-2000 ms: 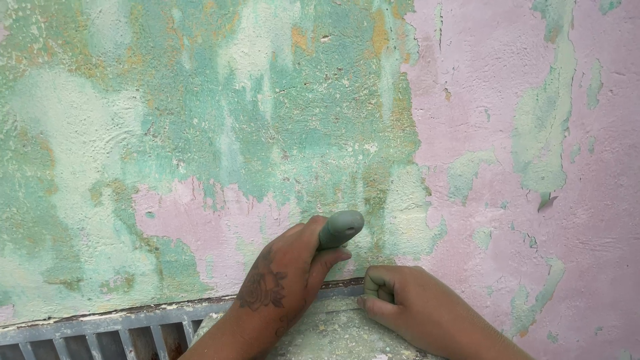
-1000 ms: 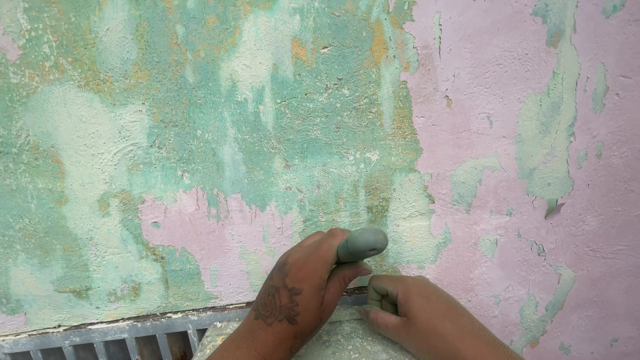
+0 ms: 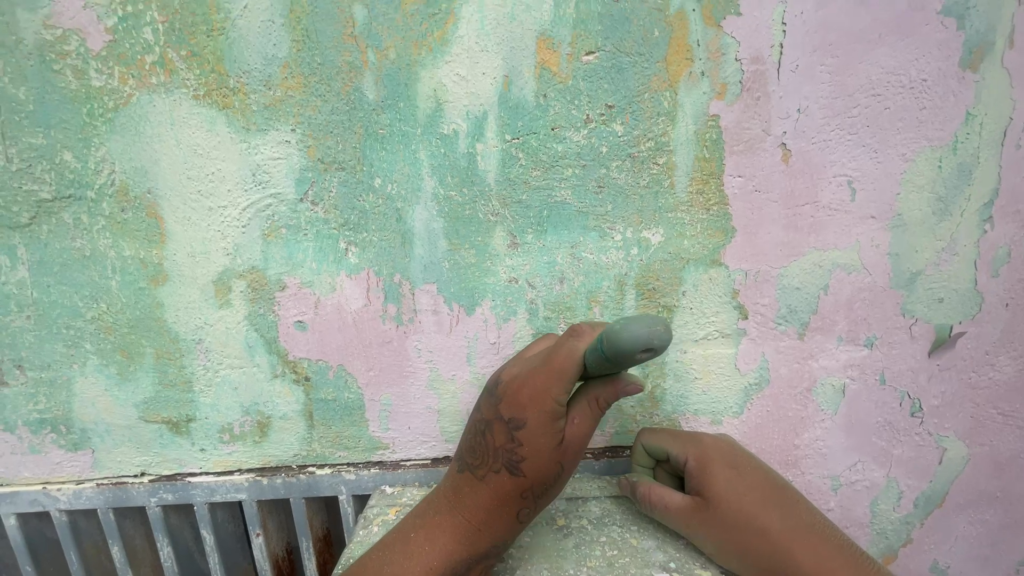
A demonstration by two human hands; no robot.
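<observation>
My left hand [image 3: 532,416], tattooed on its back, is closed around the grey-green handle [image 3: 630,344] of a hand tool. The handle's rounded end points up and right; the tool's working end is hidden behind the hand. To the right, my right hand [image 3: 692,480] is curled at the foot of the wall, just above a paint-specked surface; whether it grips anything is not visible. Both hands are in front of a plastered wall [image 3: 560,200] with patches of green, pale green and ochre paint and areas of pink.
A grey metal grate [image 3: 160,512] with rusty parts runs along the wall's base at lower left. A surface covered with paint flakes [image 3: 592,536] lies beneath my hands. A curled paint flake [image 3: 944,338] hangs from the wall at right.
My left hand and the tool handle have moved to the right along the wall, and the handle's end leans more to the right than two seconds ago.
</observation>
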